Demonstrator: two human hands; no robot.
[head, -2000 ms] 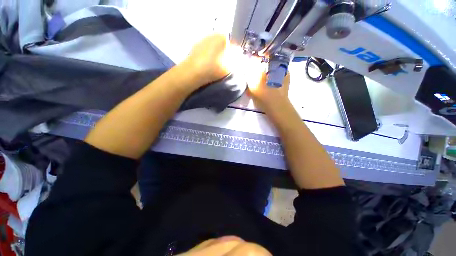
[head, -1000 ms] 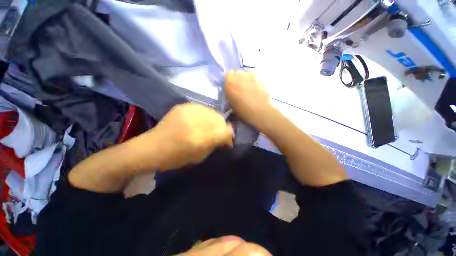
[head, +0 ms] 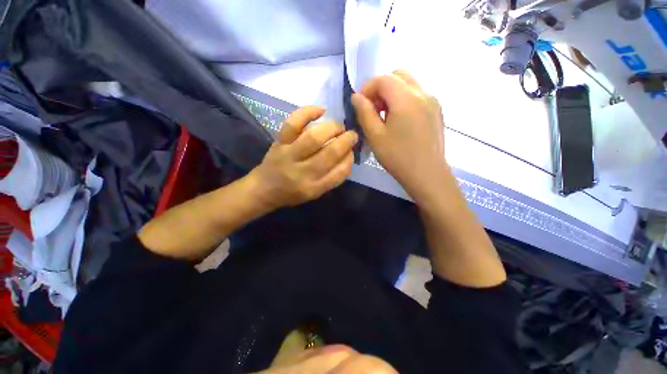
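Observation:
A pale grey-white garment part (head: 292, 33) with a narrow dark grey band (head: 349, 95) along its right edge lies over the table's front edge. My left hand (head: 311, 157) holds the lower end of the band between its fingertips. My right hand (head: 406, 120) is just right of the band, thumb and fingers curled at its edge; whether it grips the cloth is unclear. Dark grey cloth (head: 168, 66) runs from the upper left down to the table's front edge.
The sewing machine head (head: 629, 55) is at the upper right, with a grey-blue cylinder (head: 518, 48) under it. Black-handled snips (head: 542, 77) and a smartphone (head: 575, 139) lie right of it. A printed ruler (head: 512, 212) follows the front edge. A red basket (head: 170, 179) with white cut pieces (head: 55, 234) is lower left.
Both hands have moved from the needle to the table's front edge, bringing the cloth along. Since one second ago the right hand has shifted right and the pale cloth lies more spread out.

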